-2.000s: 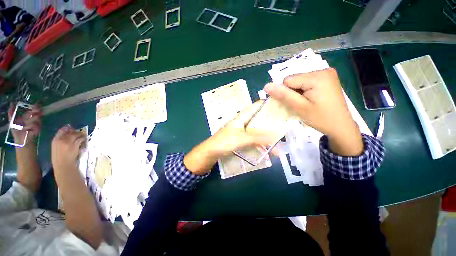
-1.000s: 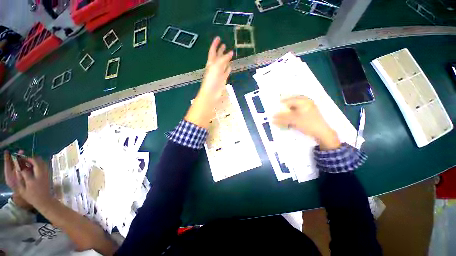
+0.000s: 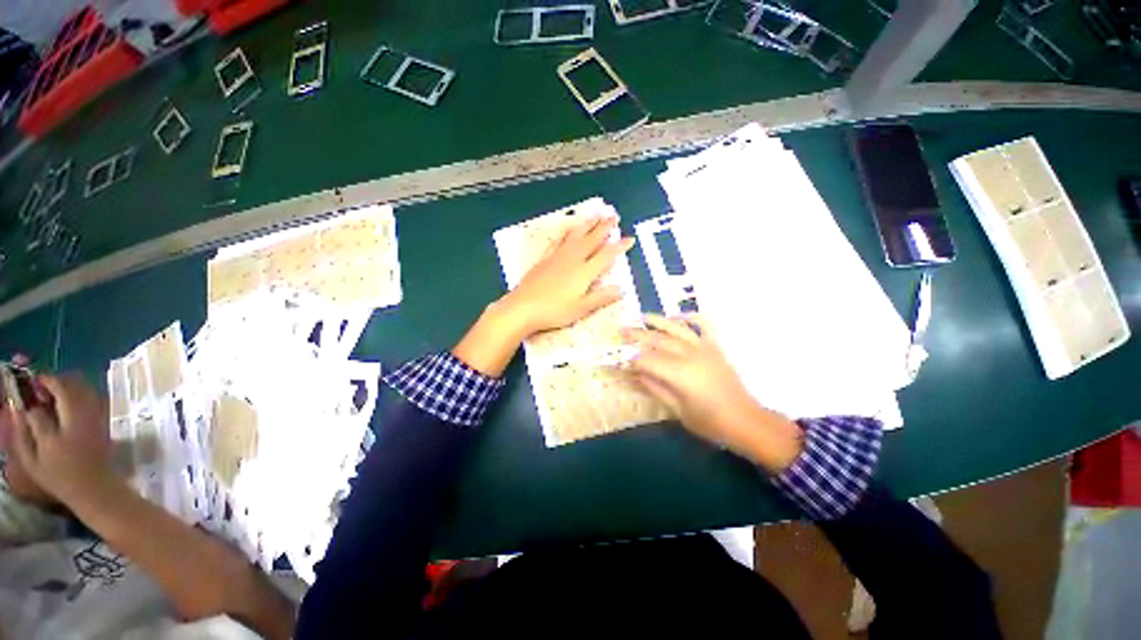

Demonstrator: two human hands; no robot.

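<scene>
The adhesive sheet [image 3: 563,398], white-edged with tan pieces, lies on the green bench in front of me. My left hand [image 3: 566,285] lies flat on its upper part, fingers spread a little. My right hand [image 3: 692,373] is at the sheet's right edge, fingers bent and touching it; whether a piece is pinched is hidden. The waste liner pile [image 3: 782,275] of white sheets lies just right, with a windowed liner [image 3: 667,259] sticking out on its left side.
A dark smartphone [image 3: 901,194], a pale slim tool [image 3: 922,316] and a spare sheet stack [image 3: 1045,256] lie right. Phone frames [image 3: 591,85] are scattered on the belt behind the metal rail [image 3: 451,168]. Liner scraps [image 3: 269,413] and a neighbour's hand [image 3: 63,438] are left.
My left hand has come back from the belt edge onto the sheet. My right hand has moved from the liner pile down-left to the sheet. A phone frame near the rail now lies tilted.
</scene>
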